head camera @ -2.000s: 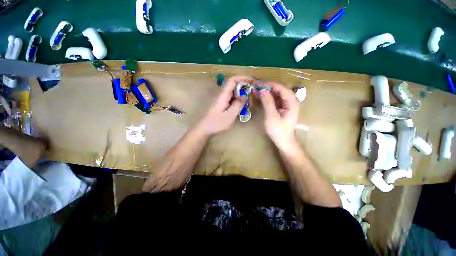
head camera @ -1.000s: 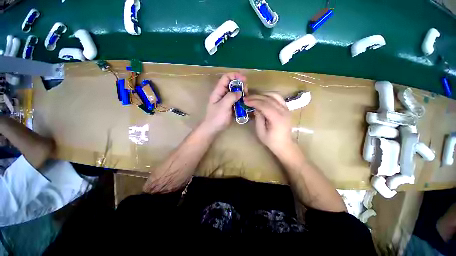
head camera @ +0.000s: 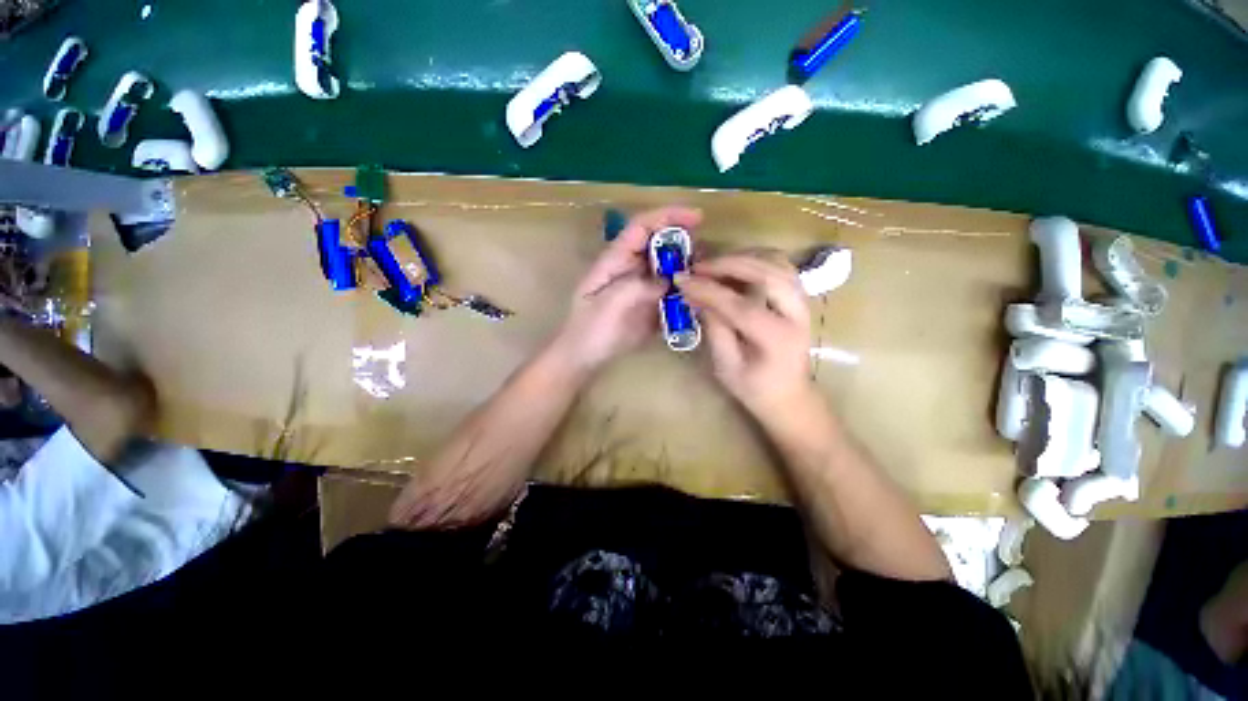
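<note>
My left hand (head camera: 619,304) holds a white plastic housing (head camera: 680,338) upright over the middle of the bench, its hollow side showing. A blue battery (head camera: 679,315) lies inside it, and blue also shows at its upper end. The fingers of my right hand (head camera: 753,326) are at the middle of the housing, touching its contents. Whether they pinch a wire or board cannot be told. Another white housing (head camera: 827,271) lies on the bench just behind my right hand, partly hidden by it.
Battery-and-board sets (head camera: 377,260) lie at left on the cardboard-covered bench (head camera: 876,411). White housings (head camera: 1061,418) are heaped at right. The green belt (head camera: 438,130) carries loaded housings and loose blue batteries. Another person's arm (head camera: 82,377) is at far left. A carton (head camera: 1081,575) stands lower right.
The housing in my left hand has turned more upright, and its blue contents show more clearly. My right fingers have moved to its middle. Items on the belt have shifted left.
</note>
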